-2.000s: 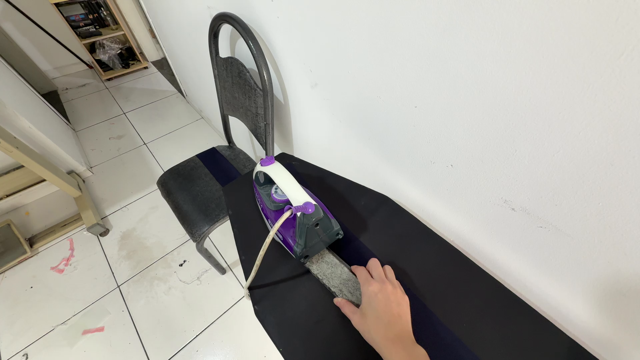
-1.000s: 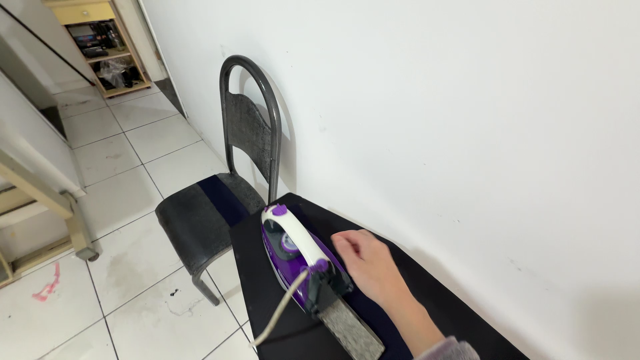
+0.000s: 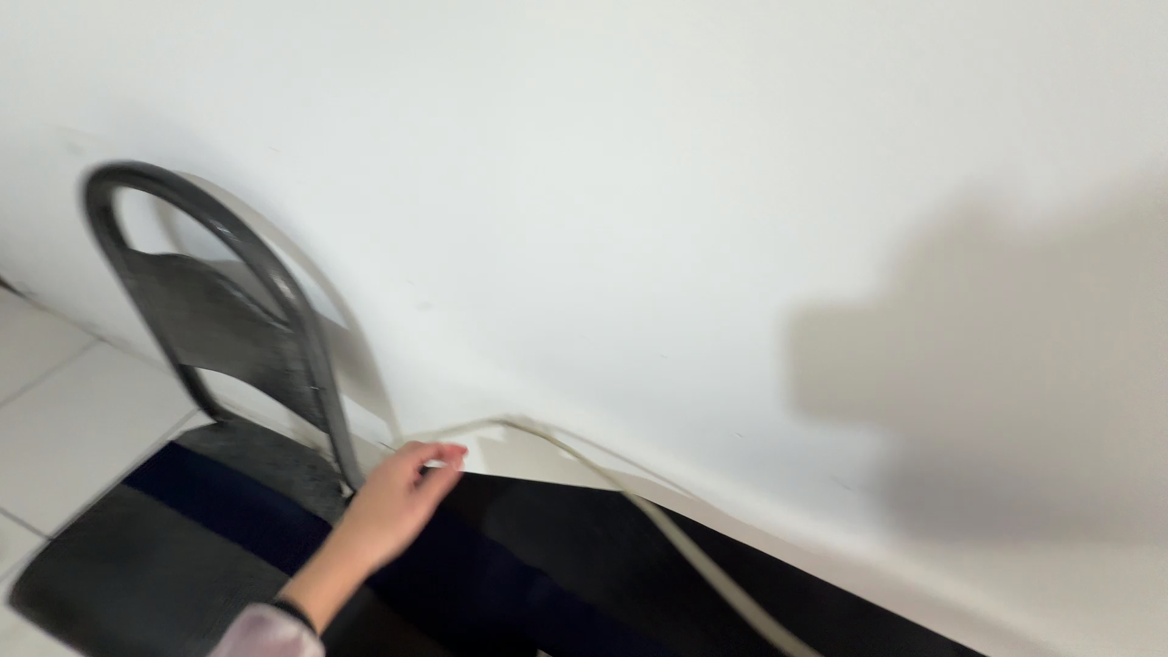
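My left hand point(image 3: 394, 504), with a dark band at the wrist, reaches in from the lower left. It is over the narrow end of the black-covered ironing board point(image 3: 730, 557), fingers curled toward the thumb; blur hides whether anything is between them. A dark navy fabric strip point(image 3: 228, 516) lies across the chair seat and another navy stretch point(image 3: 538, 593) runs along the board; the hand and forearm are over the part between. A pale cord point(image 3: 680, 538) arcs over the board beside the wall. Neither my right hand nor the iron is in view.
A black metal-framed chair point(image 3: 219, 319) stands at the left, beyond the board's end. The white wall point(image 3: 639, 228) runs close along the board's far side and bears a large shadow at the right. Pale floor tiles point(image 3: 82, 401) show at the far left.
The right hand and the purple and white iron, with the grey pad behind it, have gone out of view. My left hand has come in. The view has swung right and closer to the chair.
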